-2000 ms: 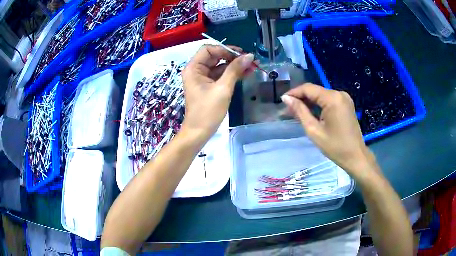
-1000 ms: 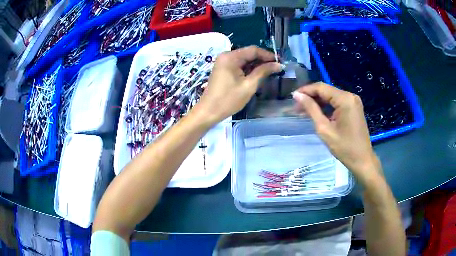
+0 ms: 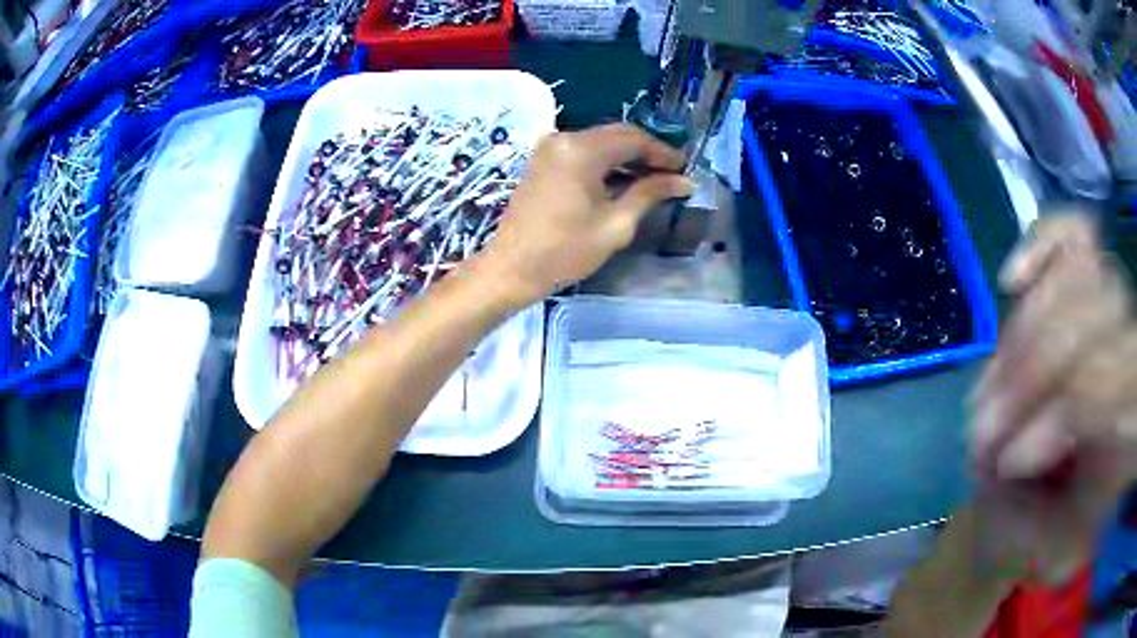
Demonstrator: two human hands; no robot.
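My left hand [image 3: 586, 206] is pinched at the metal fixture [image 3: 685, 227], under the head of the hand press [image 3: 746, 23]. A thin pale stem [image 3: 713, 122] rises from its fingertips; its lower end is hidden. My right hand [image 3: 1060, 355] is strongly blurred at the far right, by the lower end of a pale bar, the press lever (?) [image 3: 1007, 156]. Whether it grips the bar cannot be told. Several red-and-white pieces [image 3: 642, 455] lie in the clear tub [image 3: 804, 418]. Small dark rings [image 3: 860, 237] fill the large blue tray [image 3: 970, 280].
The white tray [image 3: 530, 374] left of the press holds a heap of joined pieces. Two lidded tubs [image 3: 196, 193] [image 3: 143, 405] stand further left. Blue bins [image 3: 56, 243] of thin pieces are at the far left and back, with a red bin [image 3: 436, 47] behind the white tray.
My right hand has moved from beside the fixture out to the far right. My left hand stays at the fixture. The view has shifted, and the press head shows lower and tilted.
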